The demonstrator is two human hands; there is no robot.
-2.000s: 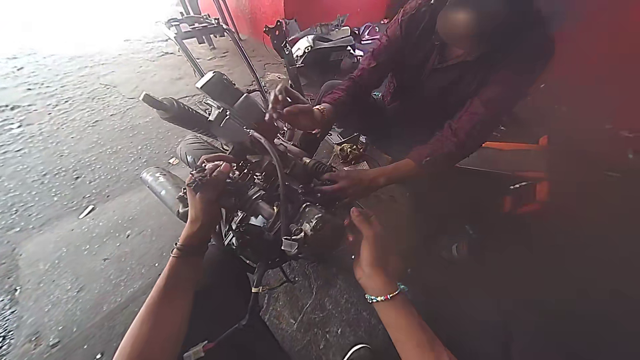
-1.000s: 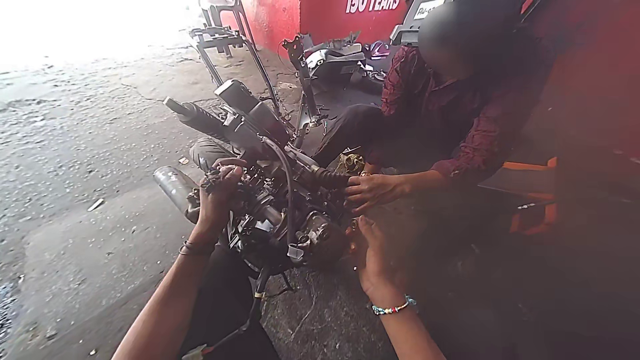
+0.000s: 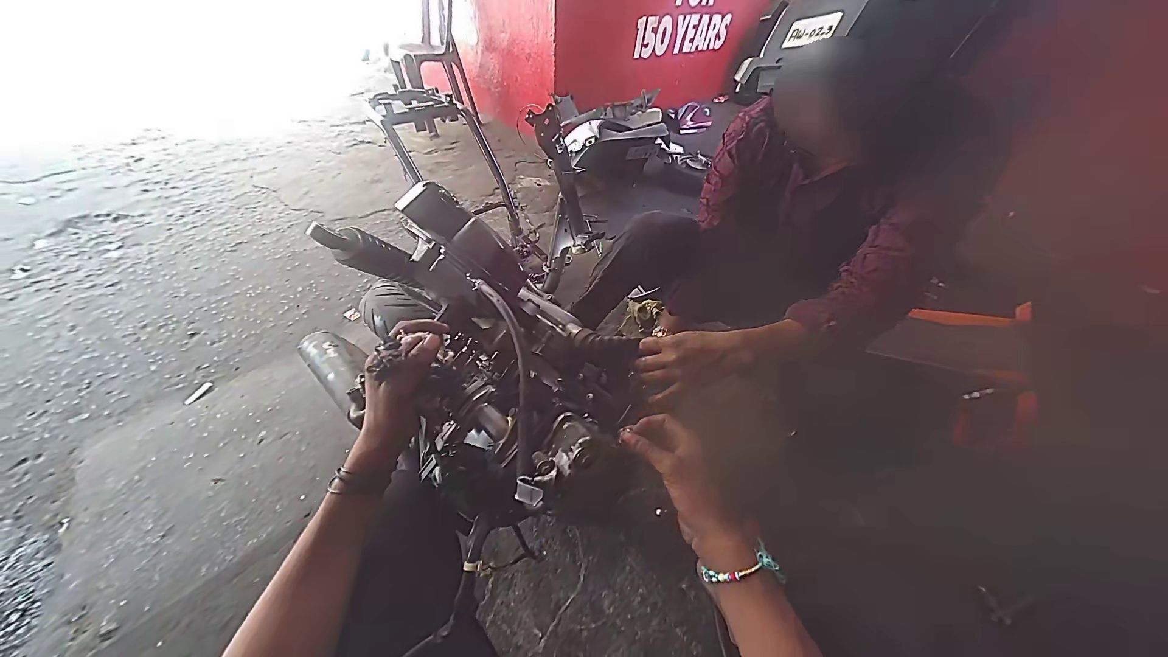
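A partly dismantled motor scooter engine with a rear wheel lies on the ground before me. At its left side, my left hand is closed on a dark, crumpled thing, perhaps a rag. My right hand is by the engine's right side, thumb and forefinger close together; whether something small is between them cannot be told. A black rubber hose runs over the engine to a pale connector. Just beyond my right hand, a co-worker's hand touches the dark ribbed boot.
A co-worker in a dark red shirt sits at the right. Behind the engine stand a bare metal frame and removed body panels near a red wall. An orange metal stand is at the right, and a muffler at the left.
The co-worker's other hand, raised over the engine two seconds ago, has come down. My right hand's fingers have drawn together beside the engine. My left hand stays at the engine's left side.
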